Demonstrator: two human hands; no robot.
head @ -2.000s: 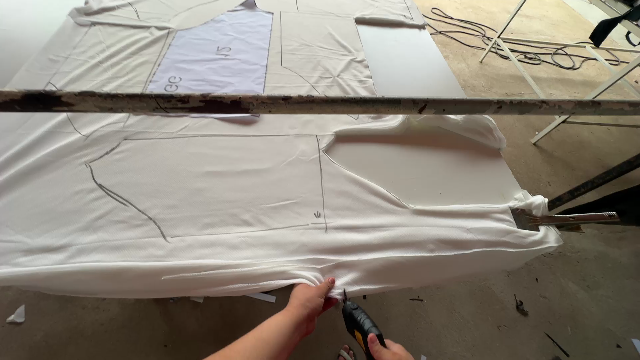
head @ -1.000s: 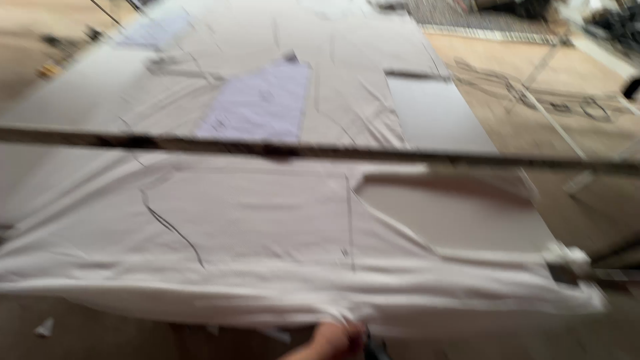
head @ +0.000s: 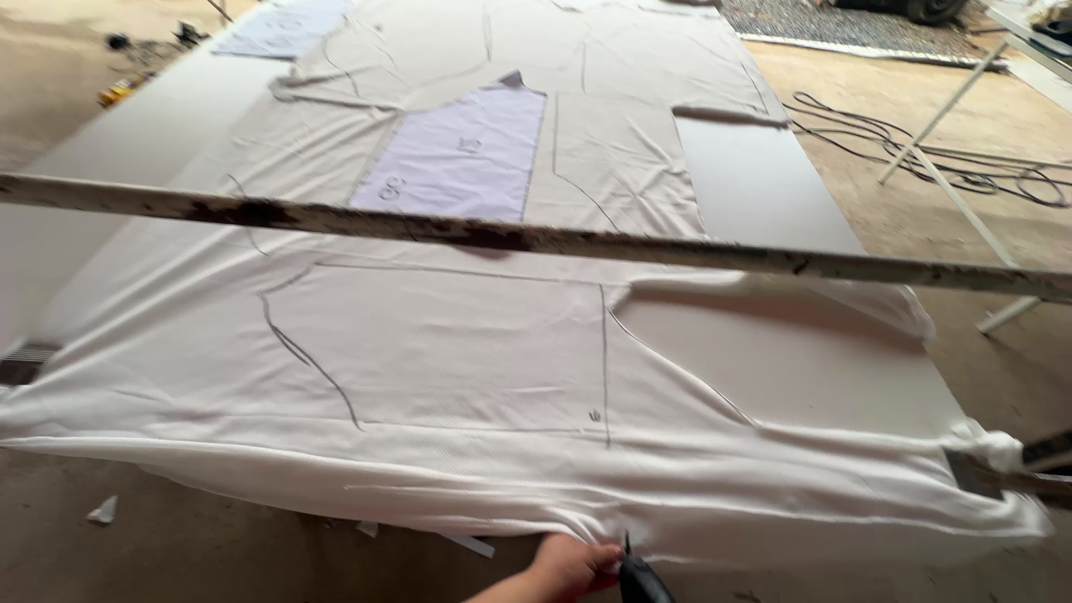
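Note:
White knit fabric (head: 469, 352) with drawn pattern outlines lies over a long table and hangs past its near edge. My left hand (head: 578, 563) grips the fabric's hanging edge at bottom centre, bunching it into folds. Just right of those fingers, a black handheld cutting tool (head: 641, 579) points its thin tip up at the cloth. My right hand is below the frame, so its hold on the tool is hidden. A lilac marked pattern piece (head: 469, 151) lies farther up on the fabric, and another lilac piece (head: 280, 29) at the far left.
A paint-worn metal bar (head: 586, 243) crosses the view above the fabric. A clamp (head: 976, 473) pinches the cloth at the right corner; something dark and striped (head: 29, 364) is at the left edge. Black cables (head: 921, 151) and white metal legs (head: 946, 109) stand right. Scraps (head: 105, 509) lie on the floor.
The view has shifted and shows more of the table's far end. My right hand, on the tool two seconds ago, has left the view. My left hand remains at the fabric edge.

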